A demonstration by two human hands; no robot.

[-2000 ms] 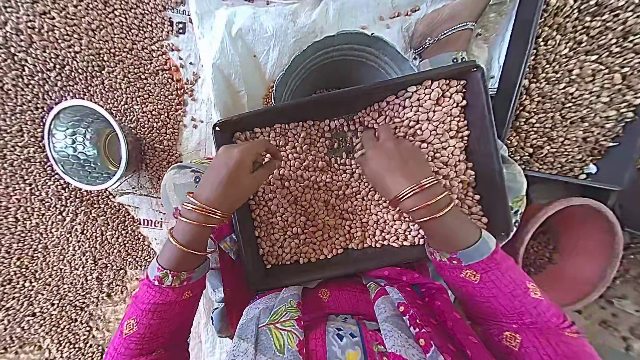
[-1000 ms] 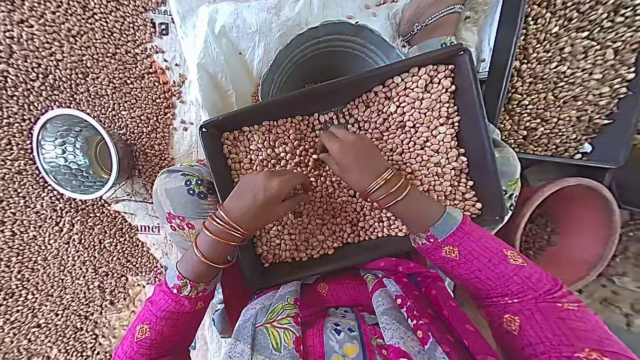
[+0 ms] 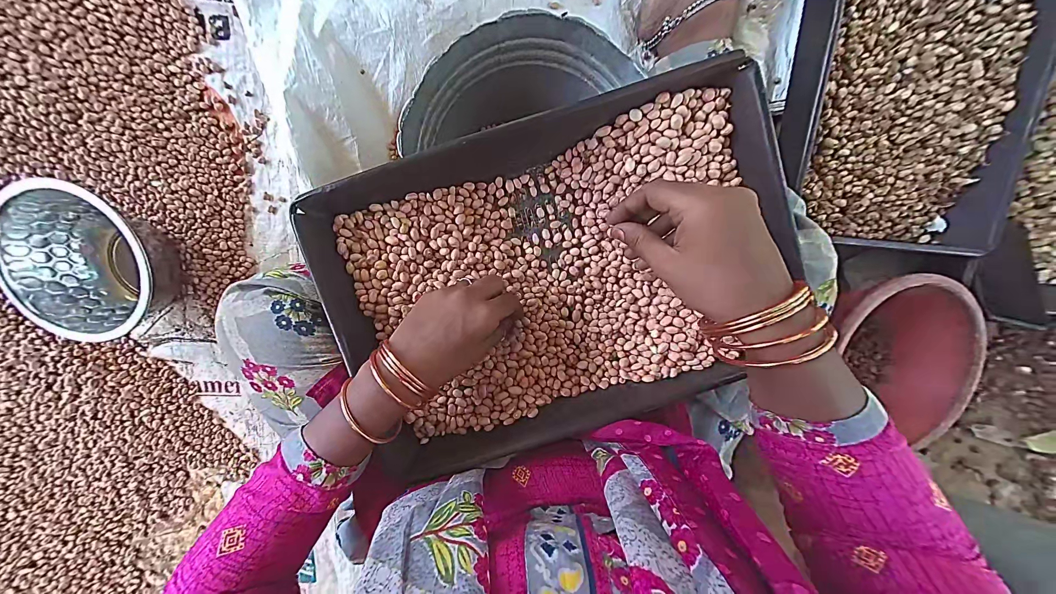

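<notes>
A black rectangular tray (image 3: 528, 157) lies tilted across my lap, spread with pinkish-brown beans or nuts (image 3: 445, 235). A small patch of the tray's bottom shows near its upper middle. My left hand (image 3: 462, 326) rests low on the beans at the left, its fingers curled down; whether they hold anything is hidden. Over the right part of the tray is my right hand (image 3: 701, 247), its thumb and forefinger brought close together at the tips; any bean between them is too small to tell. Bangles circle both wrists.
Beyond the tray stands a grey tub (image 3: 511, 74), near a bare foot with an anklet (image 3: 689, 25). A metal pot (image 3: 74, 260) lies on heaped beans at left. At right are another black tray (image 3: 907, 243) of beans and a reddish tub (image 3: 924, 355). White sacking (image 3: 322, 91) lies beneath.
My hands were close together over the tray's middle a second ago; they are now farther apart, the right one having moved rightward. The bare patch in the beans shows more.
</notes>
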